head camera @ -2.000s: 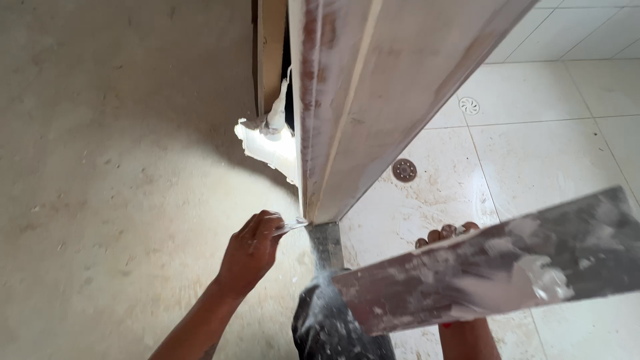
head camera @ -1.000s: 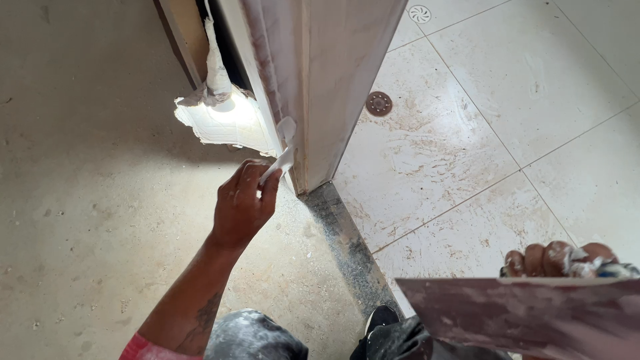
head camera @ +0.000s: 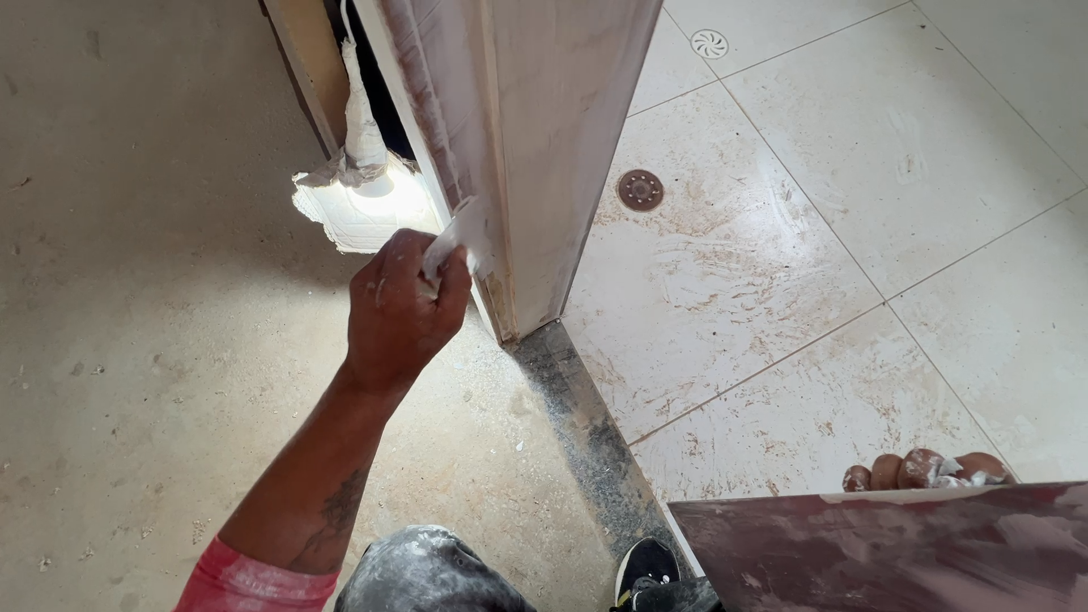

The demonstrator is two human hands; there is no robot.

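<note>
My left hand (head camera: 406, 306) grips a small putty-smeared scraper (head camera: 450, 240) between thumb and fingers, its blade against the lower edge of the wooden door frame (head camera: 544, 153). Pale smears of putty mark the frame's face. At lower right, my right hand (head camera: 926, 470) holds a long dark board (head camera: 884, 544) coated with patches of putty; only its fingertips show above the board's far edge, with white putty on them. The rest of that hand is hidden under the board.
Behind the frame, a lit bulb (head camera: 374, 189) hangs by a white piece of card. A granite threshold (head camera: 578, 416) divides rough concrete (head camera: 212, 382) from pale tiles (head camera: 765, 340) with a round brown drain (head camera: 640, 189) and a white drain cover (head camera: 709, 43). My shoe (head camera: 648, 565) is near the threshold.
My left hand has moved up from the foot of the frame with the scraper. The board in my right hand has dropped to the lower right. The view has shifted.
</note>
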